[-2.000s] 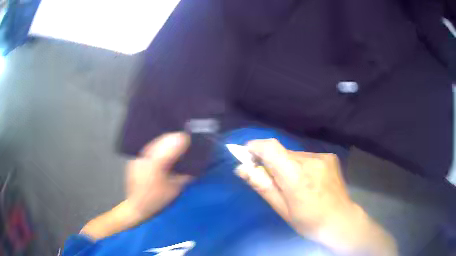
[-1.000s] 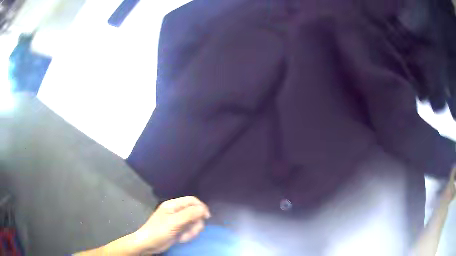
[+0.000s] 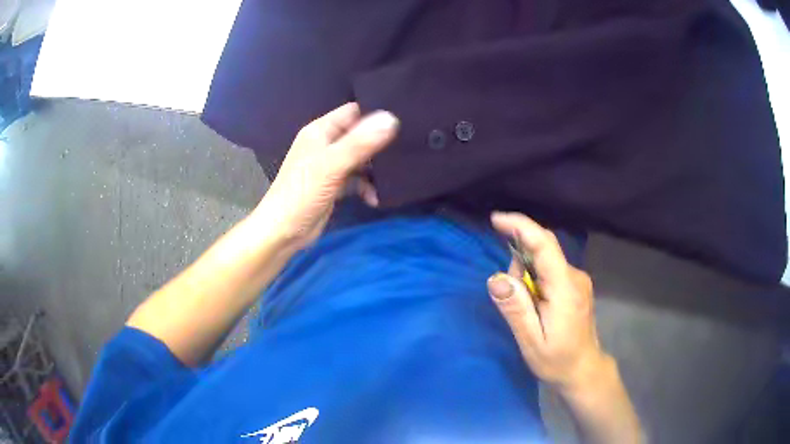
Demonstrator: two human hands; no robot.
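Note:
A dark purplish-black jacket (image 3: pixel 658 147) spreads over the upper view and hangs towards my blue shirt. Its sleeve cuff (image 3: pixel 407 160) lies across the front, open end to the left, with two round dark buttons (image 3: pixel 464 131) showing. My left hand (image 3: pixel 333 169) is at the cuff's open end, thumb on top and other fingers at the edge, partly hidden. My right hand (image 3: pixel 550 303) is below the sleeve, off the cloth, with thread snips (image 3: pixel 530 282) in its palm. The snips show a yellow bit; thumb and forefinger are apart.
The white table top (image 3: pixel 130 52) shows at the upper left, with a white edge also at the far right. Grey speckled floor (image 3: pixel 130 199) lies left. A red and blue object (image 3: pixel 52 409) is at the lower left.
The jacket front with its single button has given way to a sleeve cuff lying across the front. My left hand has moved up onto the cuff. My right hand has come in from the right edge.

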